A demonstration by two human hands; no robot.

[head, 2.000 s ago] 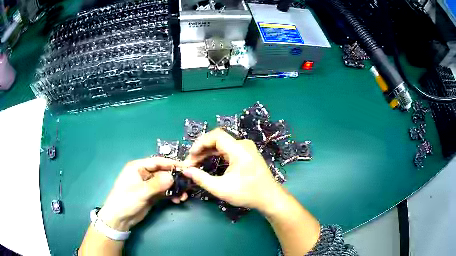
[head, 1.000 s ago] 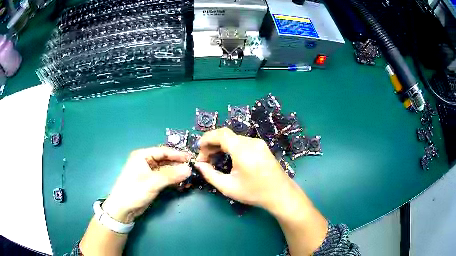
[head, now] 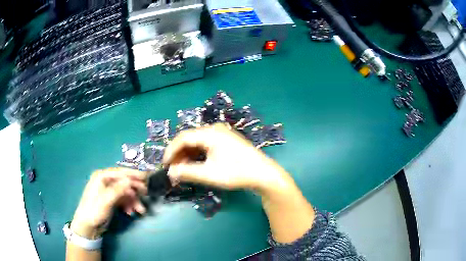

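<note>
Dark square modules with round centres lie heaped mid-bench, partly hidden behind my hands. My right hand is over the front of the heap, its thumb and fingers closed on a dark square module. My left hand is blurred, just left of that module, with its fingers curled; whether it touches the module or holds anything cannot be told. Two small parts with thin lead wires lie at the left edge of the mat.
Clear component trays are stacked at back left, beside a metal benchtop unit and a grey controller box. A pen lies before them. A silver-tipped tool and more modules are at right.
The view has turned, so the bench things appear further left. My hands have drawn slightly apart, and a dark module now shows between them. My left hand's fingers have loosened from the earlier pinch.
</note>
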